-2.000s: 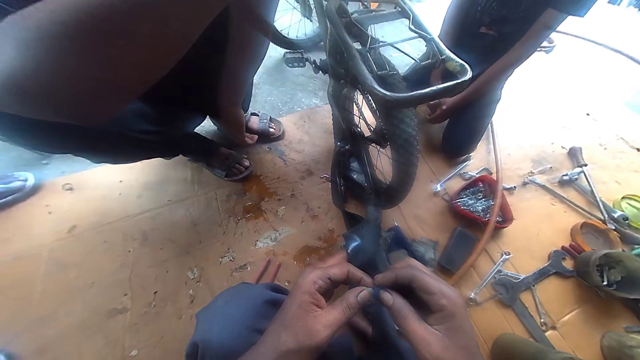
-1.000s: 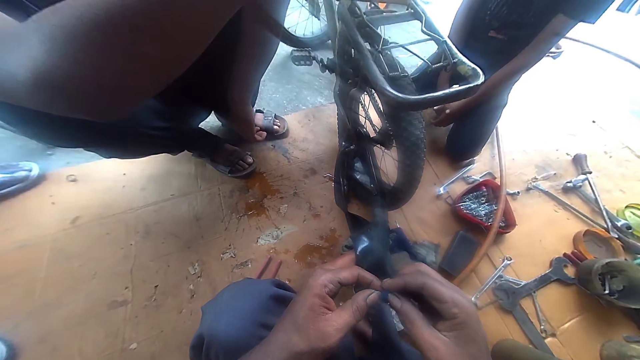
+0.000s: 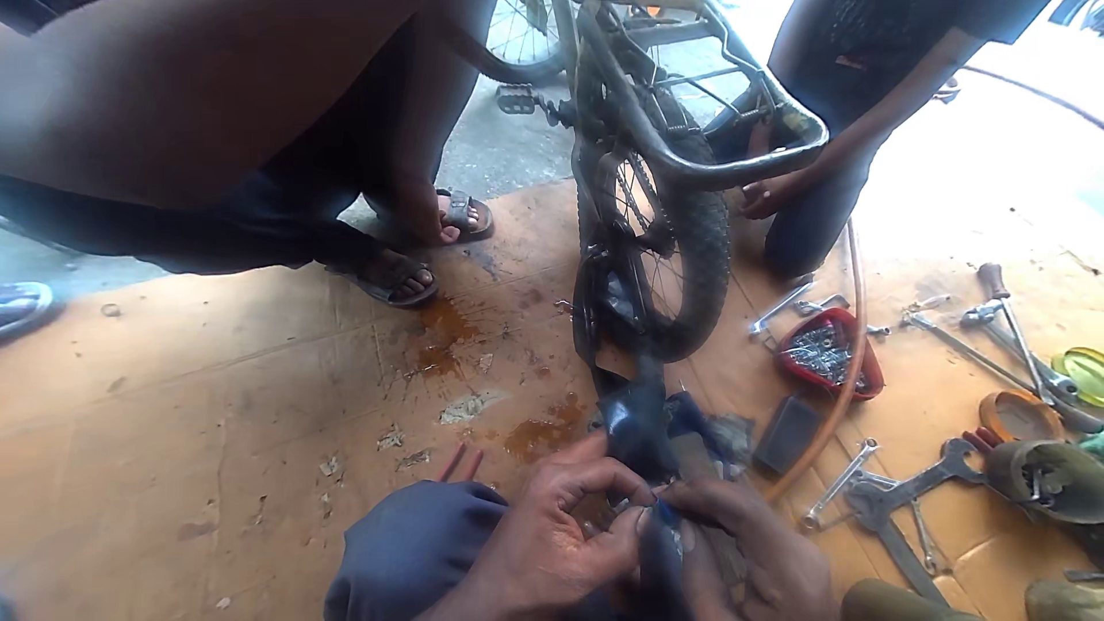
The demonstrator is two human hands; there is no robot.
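Low in the view, my left hand point(image 3: 573, 522) pinches a dark rubber inner tube point(image 3: 638, 423) between thumb and forefinger. My right hand point(image 3: 742, 535) pinches the same tube just beside it, and the fingertips of both nearly touch. A small blue piece shows between the fingers; what it is I cannot tell. The tube runs up toward the bicycle's rear tire point(image 3: 703, 250), and its far end is blurred against the wheel. The bicycle stands with its rear rack point(image 3: 733, 172) toward me.
A red tray point(image 3: 875, 379) of small metal parts, a dark block point(image 3: 787, 434), an orange hose point(image 3: 828, 431), a combination wrench point(image 3: 841, 483), a flat multi-ended spanner point(image 3: 906, 492) and a screwdriver point(image 3: 1018, 328) lie at right. People crouch on both sides of the bicycle. Wet stains mark the cardboard.
Both hands stay together on the tube, with only small finger movements. Nothing else has plainly changed.
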